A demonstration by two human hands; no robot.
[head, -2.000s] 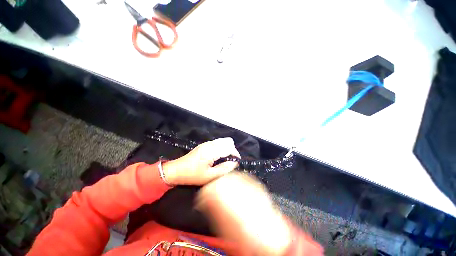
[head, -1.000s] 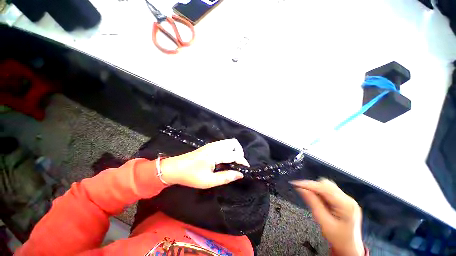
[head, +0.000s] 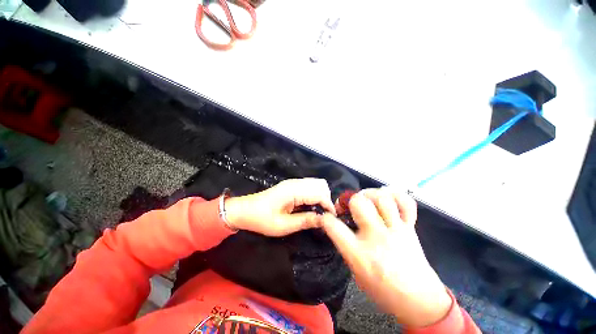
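Observation:
My left hand [head: 282, 207] grips the black beaded trim [head: 243, 171], pinching it between thumb and fingers; the trim's sparkling strip runs off to the left. My right hand [head: 382, 244] is right beside it, thumb and fingertips meeting the work at the left fingertips; no needle or thread can be made out. The black garment [head: 261, 264] lies bunched on the lap below the hands. A blue ribbon [head: 467, 154] runs from the black weight [head: 523, 134] on the table to the near edge, behind my right hand. The ribbon's joint with the trim is hidden.
Orange-handled scissors [head: 229, 44] lie on the white table [head: 366, 111] at the upper left, with small snips [head: 323, 40] to their right. Black thread cones [head: 95, 6] stand at the top left. Dark cloth [head: 586, 189] hangs at the right edge. A red stool [head: 31, 107] stands on the left.
My right hand moved from over the lap out to the right with its fingers pinched, then back against my left fingertips. The left hand kept its hold. The view shifted slightly.

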